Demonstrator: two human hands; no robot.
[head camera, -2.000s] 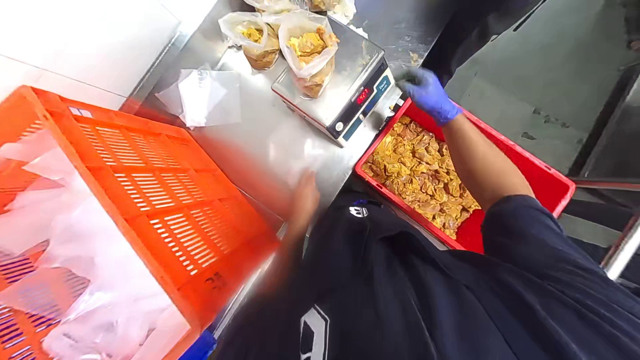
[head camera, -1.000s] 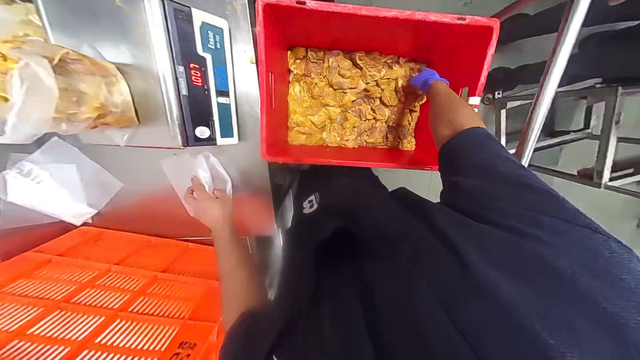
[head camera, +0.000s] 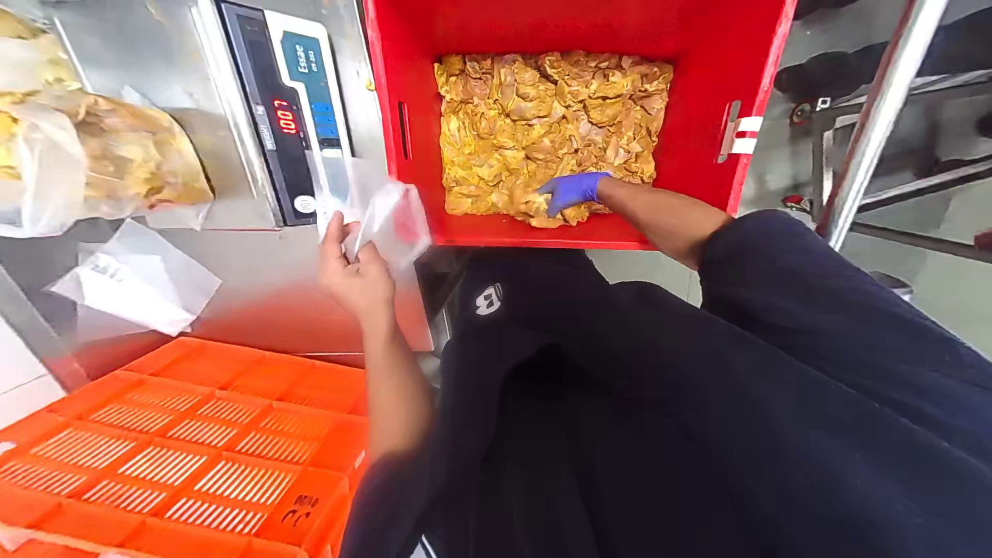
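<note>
Between the bare fingers of my left hand is a clear plastic bag, its mouth partly spread, beside the scale's lower edge. My right hand, in a blue glove, is closed around some marinated meat pieces at the near side of the red crate. The digital scale has a lit red display. On its steel platform, at the far left, lie filled plastic bags of meat.
Flat plastic bags lie on the steel table below the scale. An orange slatted crate stands at lower left. A metal rail runs along the right, with a metal frame behind it.
My left hand, without a bag two seconds ago, now has one, which has opened out since a second ago. My right hand has moved from the crate's right side to its near side. The view has turned.
</note>
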